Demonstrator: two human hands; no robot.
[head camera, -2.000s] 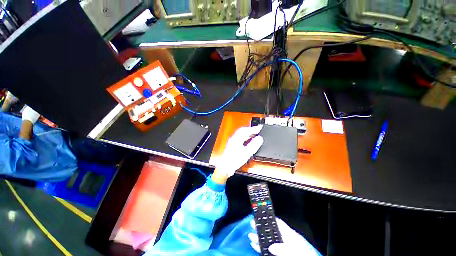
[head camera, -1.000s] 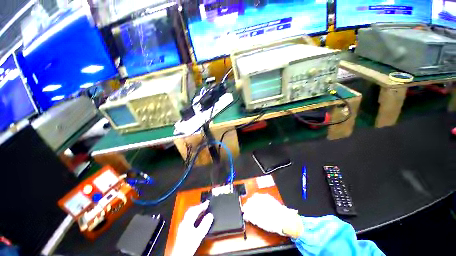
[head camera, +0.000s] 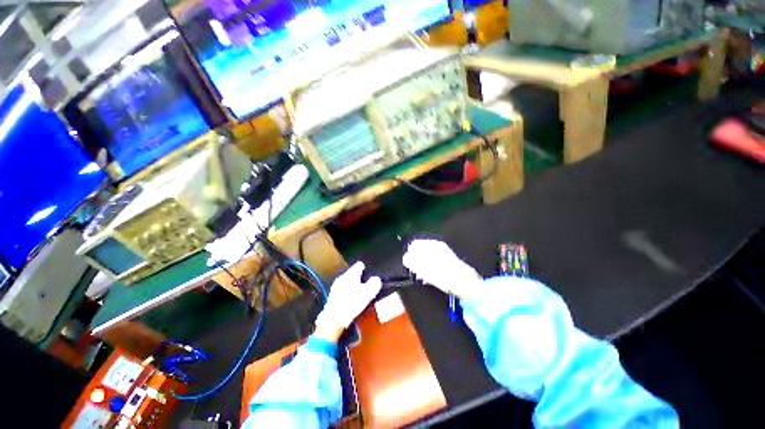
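Observation:
My left hand (head camera: 346, 303), in a white glove, reaches over the orange board (head camera: 399, 369). My right hand (head camera: 438, 265), also gloved, is just beyond the board. Between them a flat black box (head camera: 396, 283) shows as a thin dark strip; the fingers of both hands are at its two ends, though the contact is blurred. Another black box (head camera: 348, 390) lies on the board, mostly hidden by my left sleeve. The blue pen (head camera: 454, 308) is partly hidden beside my right forearm. The remote control (head camera: 512, 259) shows only its top end above my right sleeve.
An orange test case (head camera: 126, 394) with a lit lamp stands lower left, and a blue cable (head camera: 258, 331) loops from it. Behind is a green shelf (head camera: 314, 209) on wooden legs with oscilloscopes (head camera: 382, 113), a power strip (head camera: 252, 230) and screens (head camera: 310, 42). A red object (head camera: 738, 138) lies far right.
The view has swung right. Both hands have left the box on the board and moved to the flat box beyond it. The remote, earlier in my right hand, lies on the bench.

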